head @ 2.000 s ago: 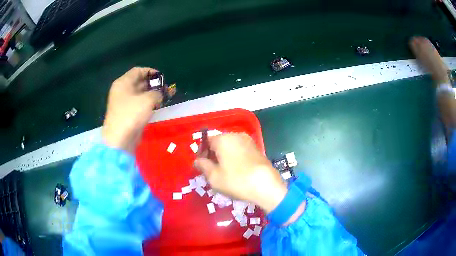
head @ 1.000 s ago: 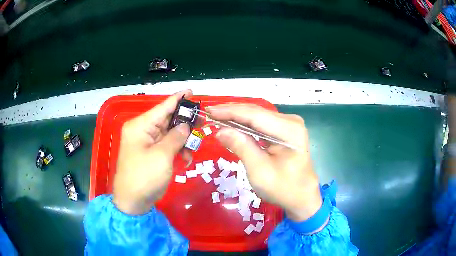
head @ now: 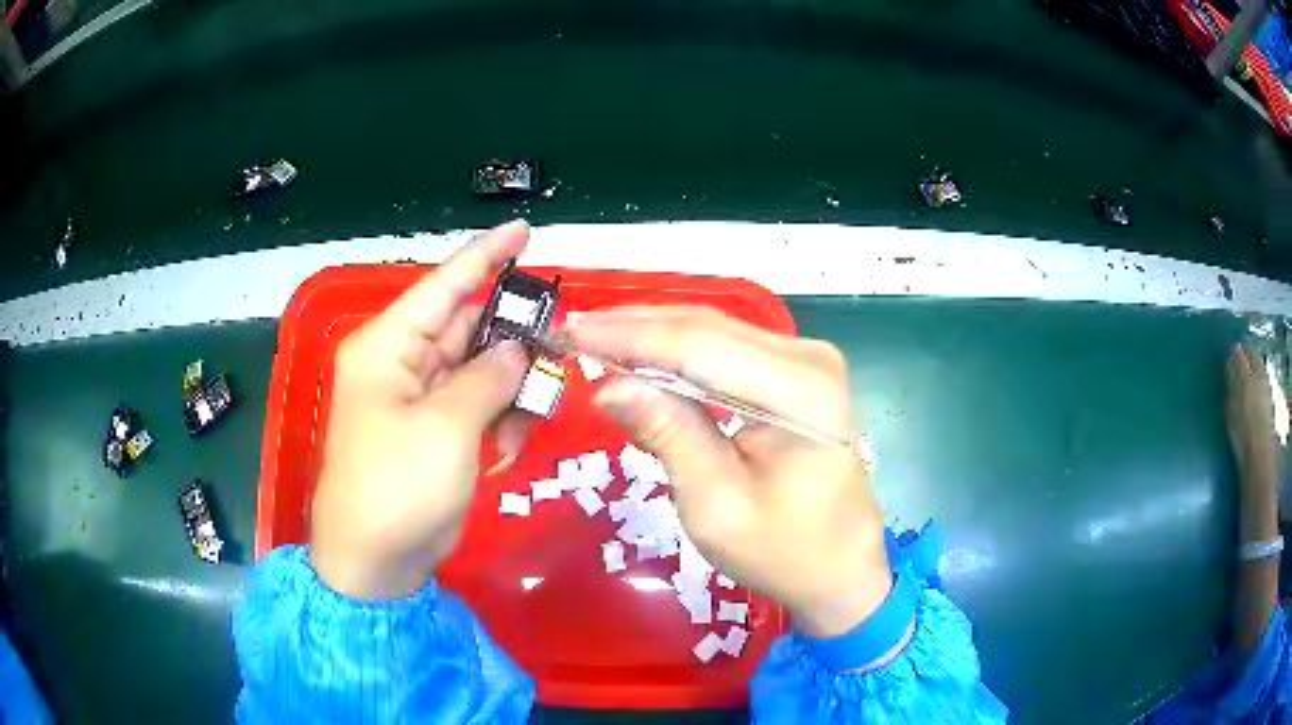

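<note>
My left hand [head: 411, 425] holds a black device unit [head: 516, 309] upright over the back left of the red tray [head: 340, 290]. A white piece shows inside the unit, and a tab with a yellow edge and white face [head: 540, 388] hangs below it. My right hand [head: 765, 467] holds thin metal tweezers [head: 709, 398] with the tips at the unit's lower right side; the exact contact is too small to tell. Loose white pads [head: 645, 517] lie heaped in the tray, partly behind my right hand.
Three black units [head: 207, 401] lie on the bench left of the tray. Several spaced units [head: 506, 176] sit on the green belt beyond the white strip [head: 907, 259]. Another person's arm [head: 1253, 482] is at the far right edge.
Since two seconds ago, my left hand brought the unit from the belt over the tray, and my right hand came up to it with the tweezers. Over the last second, the belt units shifted right.
</note>
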